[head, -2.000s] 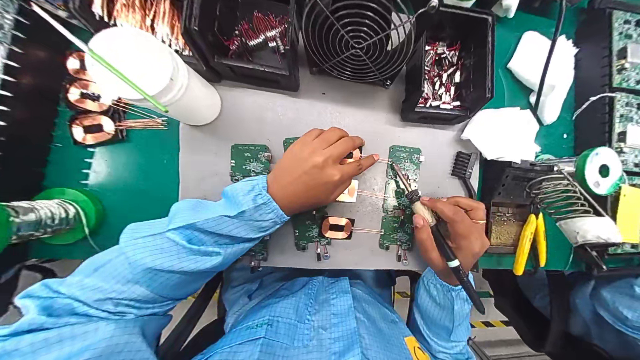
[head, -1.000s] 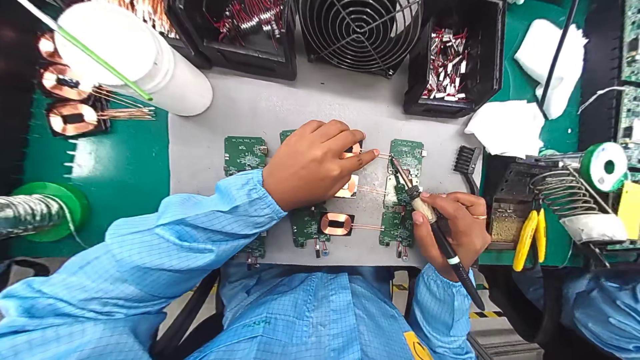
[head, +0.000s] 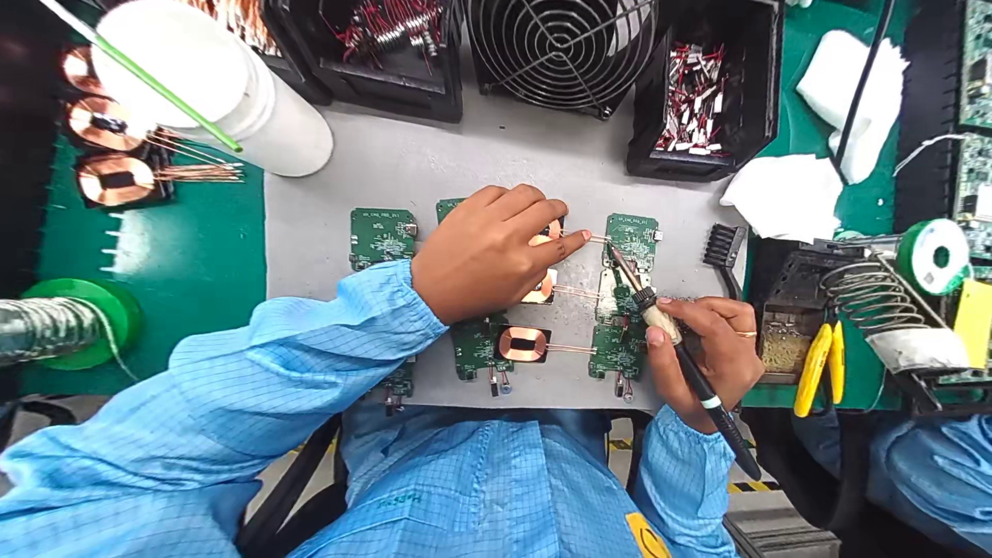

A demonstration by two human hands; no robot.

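Observation:
My right hand (head: 709,356) grips a soldering iron (head: 688,364) with a black handle, its tip at the left edge of the upper right green circuit board (head: 635,232). My left hand (head: 496,252) lies over the middle boards, its index fingertip on the copper leads (head: 595,239) of a coil that is partly hidden under the fingers. Below it, another copper coil (head: 540,287) shows in part, its leads reaching right. A lower coil (head: 523,343) lies on a board, leads running to the lower right board (head: 616,349). One more board (head: 382,236) lies left of my left hand.
Black bins (head: 643,155) of wired parts flank a fan (head: 559,54). A white bottle (head: 298,132), coils (head: 116,180) and a solder spool (head: 74,325) stand left. At right are a brush (head: 722,246), white wipes (head: 783,194), an iron stand (head: 860,294) and yellow-handled cutters (head: 818,368).

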